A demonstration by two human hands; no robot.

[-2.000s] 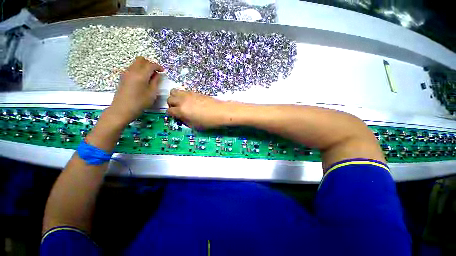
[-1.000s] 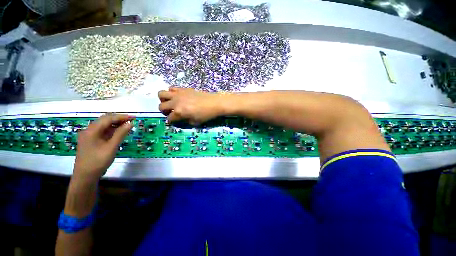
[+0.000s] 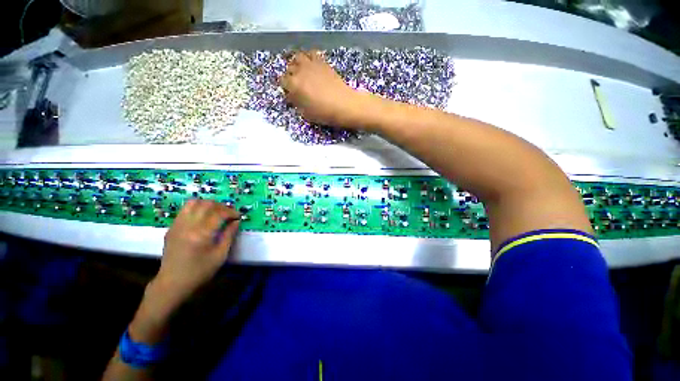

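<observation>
A long green printed circuit board panel (image 3: 328, 216) with rows of small fitted components runs left to right. My left hand (image 3: 200, 237), with a blue wrist strap (image 3: 139, 350), is over the panel's front edge, its fingertips close together at the board; any small part between them cannot be made out. My right hand (image 3: 313, 85) reaches into the heap of silvery components (image 3: 406, 71), its fingers bent among the pieces; what they hold is hidden. The heap of cream components (image 3: 179, 93) lies left of it.
The white parts tray (image 3: 507, 97) holds both heaps. A thin pale yellow-green strip (image 3: 602, 104) lies right of them, and dark components (image 3: 673, 115) at far right. A bag of components (image 3: 373, 16) lies behind the tray's back edge. A metal bracket (image 3: 41, 104) stands at left.
My right hand has moved from above the board's back edge up into the silvery heap. My left hand went from the cream heap down to the board, then right along it.
</observation>
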